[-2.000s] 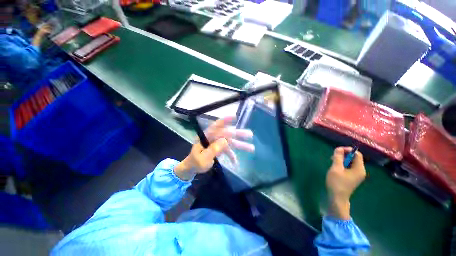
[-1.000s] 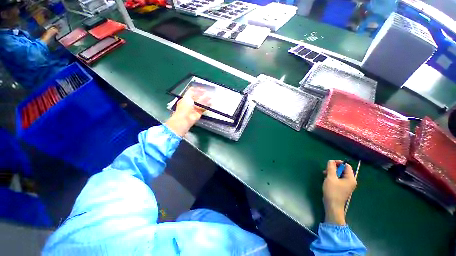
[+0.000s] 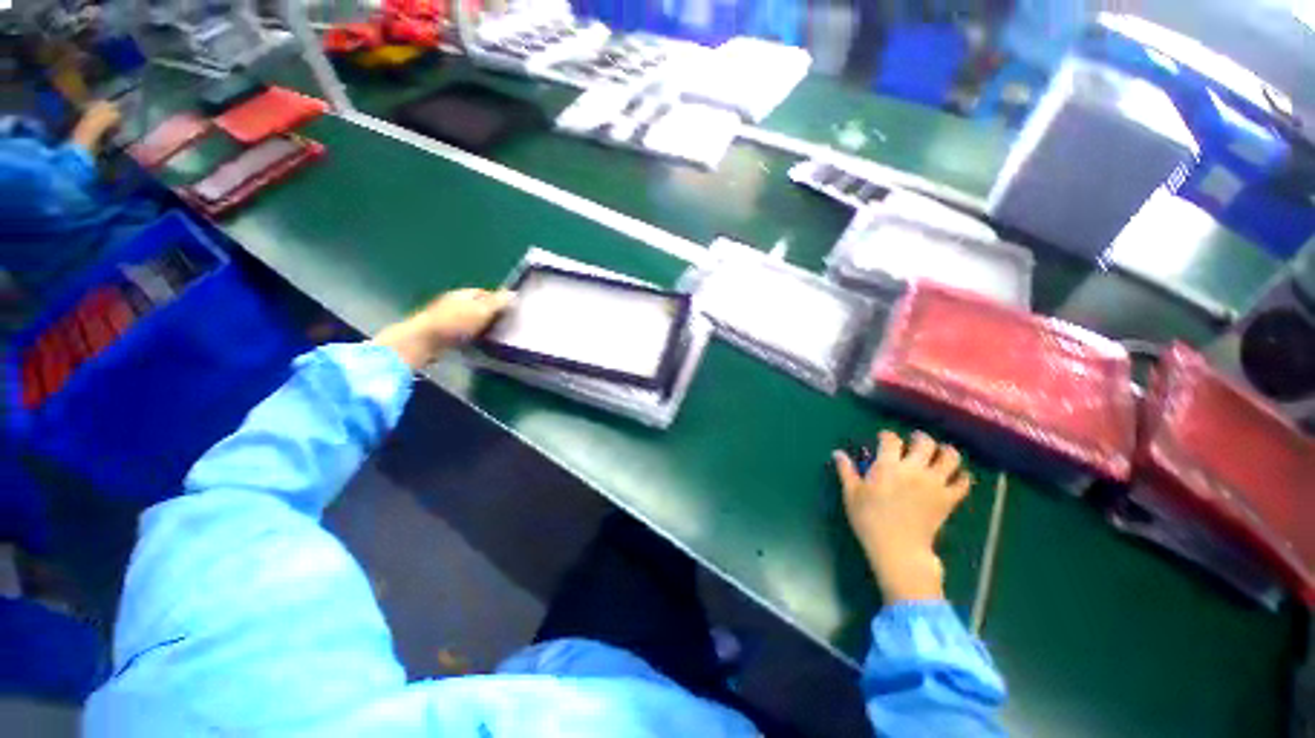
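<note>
A black-bordered touch panel lies on a stack with bubble wrap near the bench's front edge. My left hand is at the panel's left edge, its fingers closed on the black border. My right hand is palm down over the green bench, fingers spread. A small bit of the blue-handled cutters shows by its leftmost finger; the rest is hidden. A thin pale stick lies to the right of my right hand.
Clear bubble wrap and red bubble wrap stacks stand right of the panel. A white block stack and a round black-faced device are behind. A blue tote stands left of the bench. Another person's hand shows far left.
The panel was held up in my left hand and now lies flat on the stack. My left hand has moved left to its edge. My right hand has moved left and opened from around the cutters.
</note>
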